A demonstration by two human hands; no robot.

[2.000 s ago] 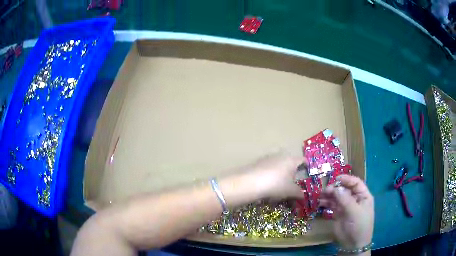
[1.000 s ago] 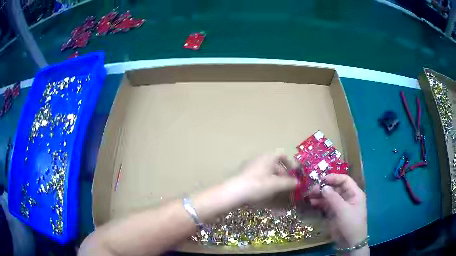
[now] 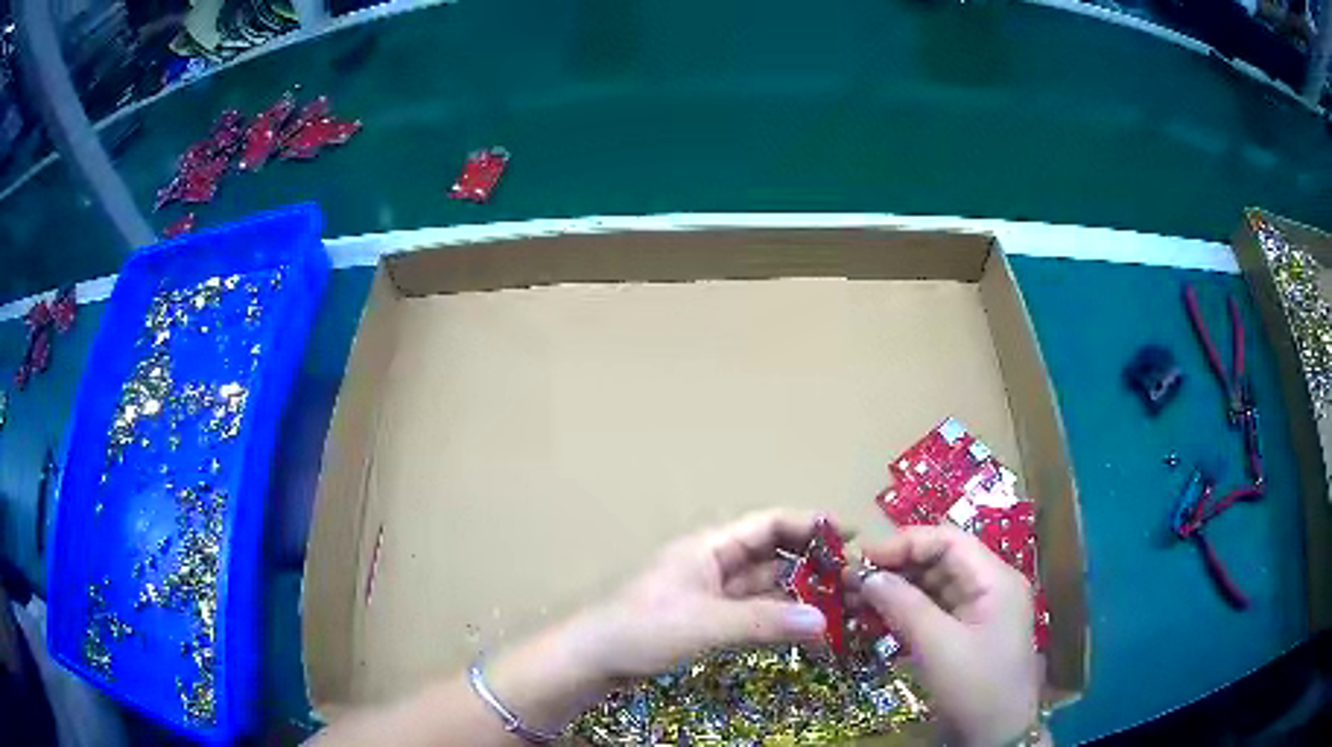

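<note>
My left hand (image 3: 730, 584) holds a red circuit board (image 3: 821, 587), tilted on edge, above the near side of the cardboard tray (image 3: 657, 394). My right hand (image 3: 950, 606) is just right of the board, with thumb and forefinger pinched on a tiny metal contact piece (image 3: 869, 572) close to the board's face. Whether the piece touches the board cannot be told. A loose heap of gold and silver contact pieces (image 3: 760, 701) lies below the hands. Overlapping red boards (image 3: 950, 474) lie along the tray's right side, partly hidden by my right hand.
A blue bin (image 3: 161, 482) with scattered metal pieces stands left. Red boards (image 3: 270, 134) and a single board (image 3: 479, 174) lie on the green conveyor (image 3: 701, 117). Red-handled pliers (image 3: 1220, 350) and a black block (image 3: 1154, 377) lie right. A second cardboard tray (image 3: 1307, 329) is far right.
My left hand has moved from the board stack and now holds a board up between both hands. My right hand has come to its face. The conveyor boards sit further left in view.
</note>
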